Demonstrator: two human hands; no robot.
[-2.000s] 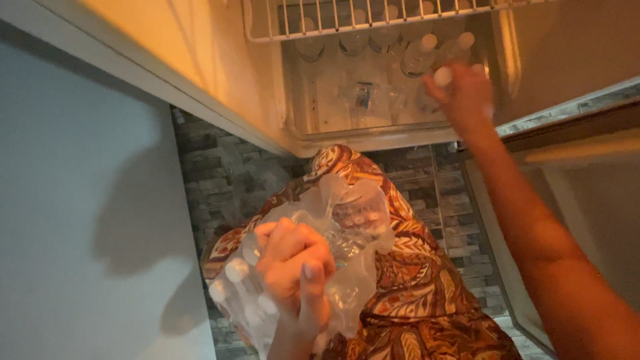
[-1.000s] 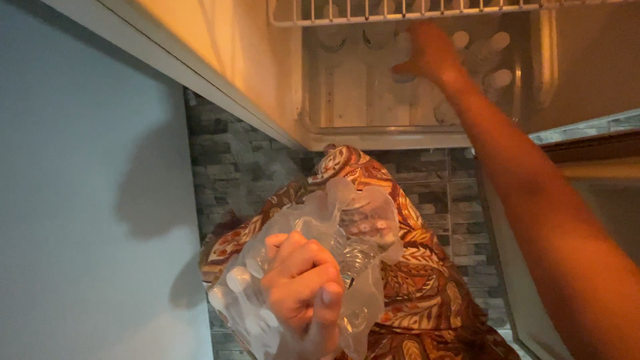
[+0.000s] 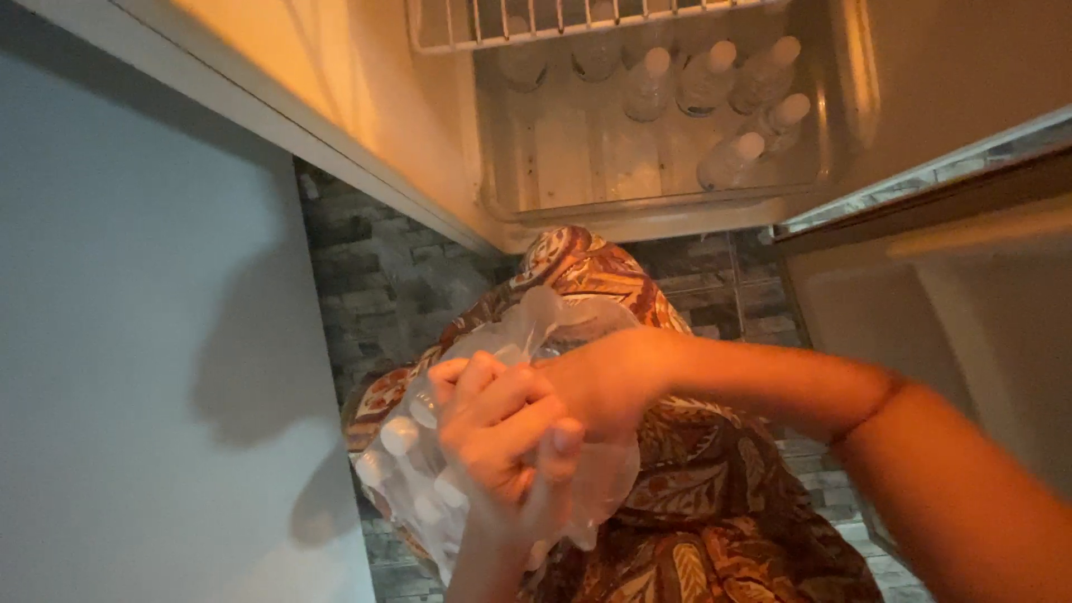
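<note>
My left hand (image 3: 507,431) grips the gathered part of a translucent plastic bag (image 3: 611,481) over my lap. Several clear bottles with white caps (image 3: 399,435) show through the bag, left of that hand. My right hand (image 3: 607,377) reaches into the bag's mouth; its fingers are hidden behind my left hand and the plastic, so what they hold is not visible. Inside the open refrigerator, several clear bottles with white caps (image 3: 649,88) stand in the bottom, mostly toward the back and right, two of them near the front right (image 3: 730,163).
A white wire shelf (image 3: 578,25) overhangs the back of the refrigerator's bottom. Its front rim (image 3: 636,218) lies just beyond my knee, which patterned cloth (image 3: 578,260) covers. The open door (image 3: 938,310) stands at the right, a pale flat panel (image 3: 151,335) at the left.
My right hand has come back from the refrigerator to the bag. Another bottle stands near the refrigerator's front right than two seconds ago. My left hand keeps its grip on the bag.
</note>
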